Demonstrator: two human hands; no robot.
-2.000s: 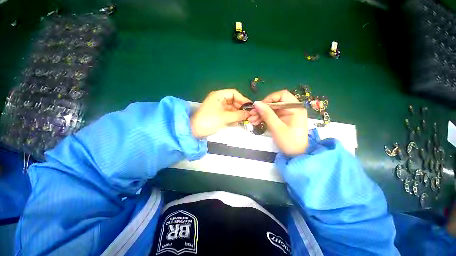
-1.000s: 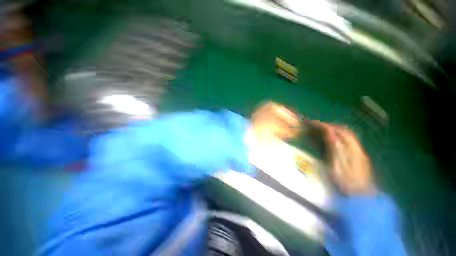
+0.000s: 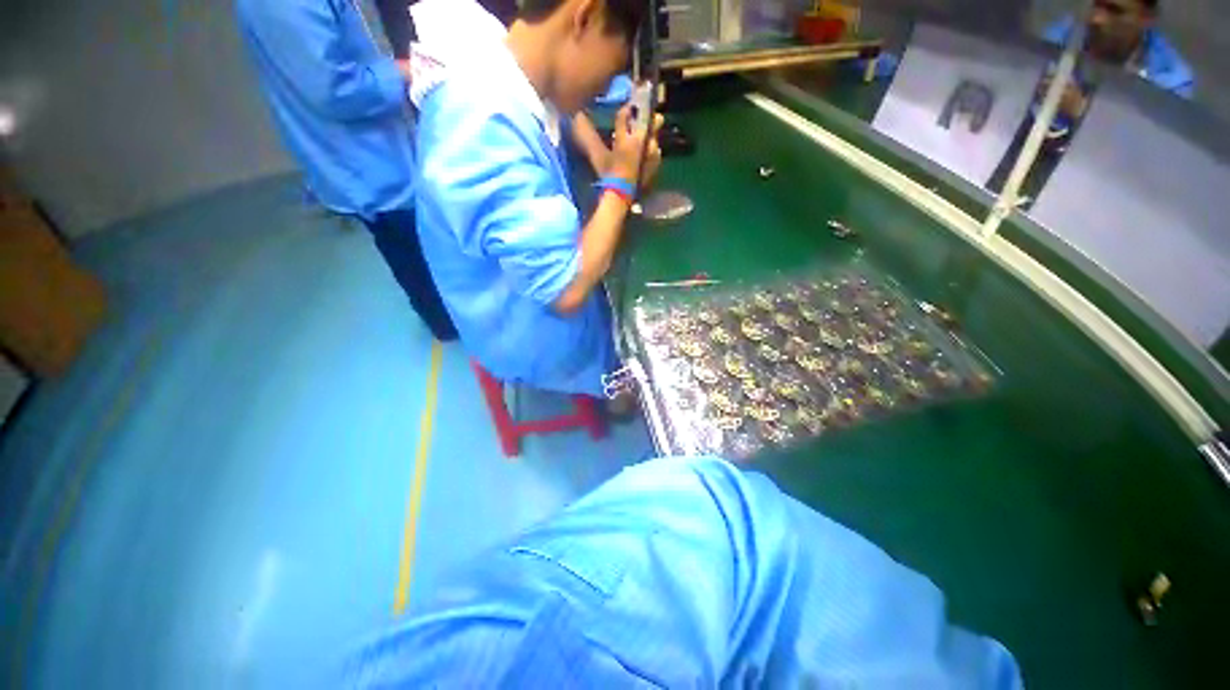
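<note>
Neither of my hands shows; only my blue left sleeve crosses the bottom of the picture. The clear blister tray (image 3: 809, 353) lies nearest in front of me on the green bench, with rows of round gold-and-dark parts in its pockets. A small module (image 3: 1153, 593) with a pale tab sits on the bench at the lower right. Another small part (image 3: 839, 229) lies beyond the tray.
A seated person (image 3: 506, 202) in a blue smock works at the bench beyond the tray, on a red stool (image 3: 540, 411). Another person (image 3: 317, 101) stands behind. A pale rail (image 3: 931, 202) runs along the bench's far edge. Blue floor (image 3: 270, 445) lies at left.
The view has swung to the left, away from the white pad. Both my hands and the pad have left the picture. The tray and the neighbouring people now show clearly.
</note>
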